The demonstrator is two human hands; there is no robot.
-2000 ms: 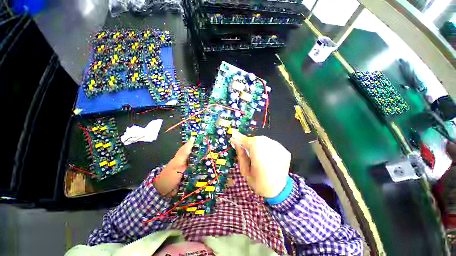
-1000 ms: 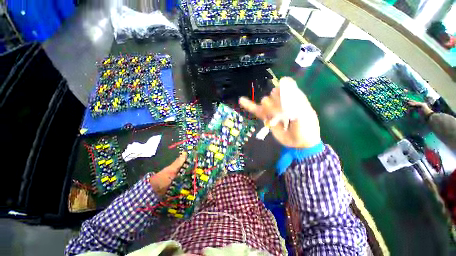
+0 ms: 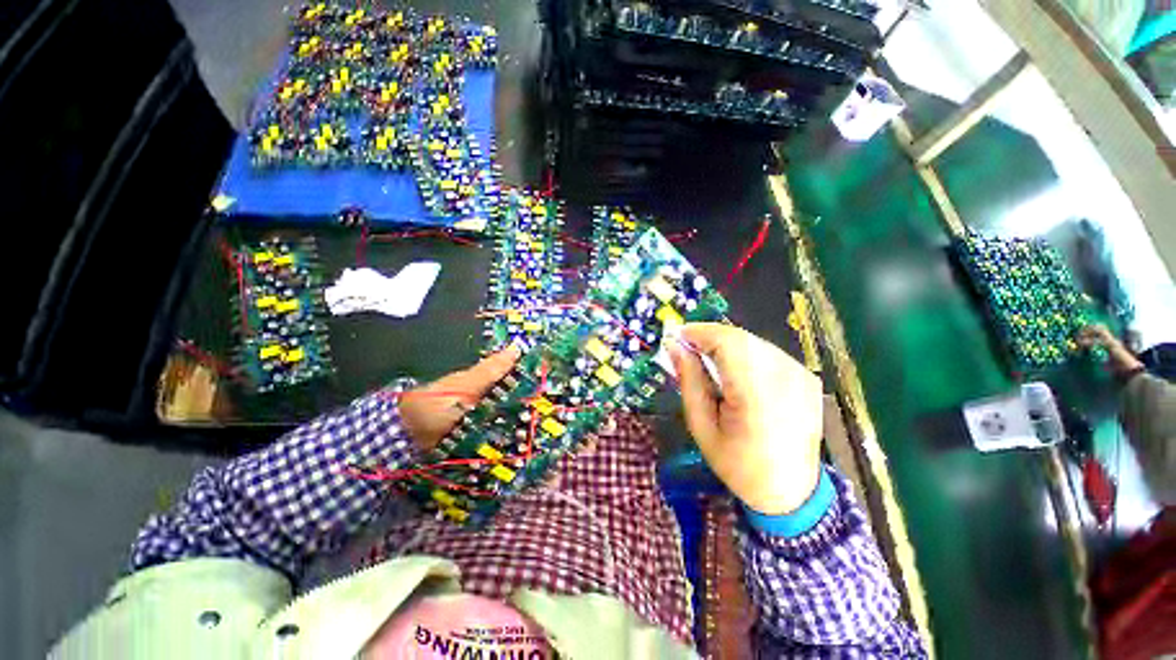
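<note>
A long circuit board panel [image 3: 568,393] with yellow blocks, white parts and red lead wires lies tilted in front of me. My left hand [image 3: 454,402] holds its lower left edge; some fingers are hidden under the board. My right hand [image 3: 758,406] pinches a small white wipe [image 3: 673,346] between thumb and fingers against the upper right part of the panel. A blue band is on my right wrist.
A crumpled white wipe [image 3: 383,290] and a small board [image 3: 277,313] lie left. Boards cover a blue sheet [image 3: 310,194]. More boards lie behind the panel. Black stacked trays [image 3: 671,155] stand far. Right, a person's hand [image 3: 1107,346] touches a board on the green conveyor [image 3: 890,335].
My right hand, raised off the panel a second ago, is back at its upper part with the wipe. The panel is tilted further right. A small board now shows behind it.
</note>
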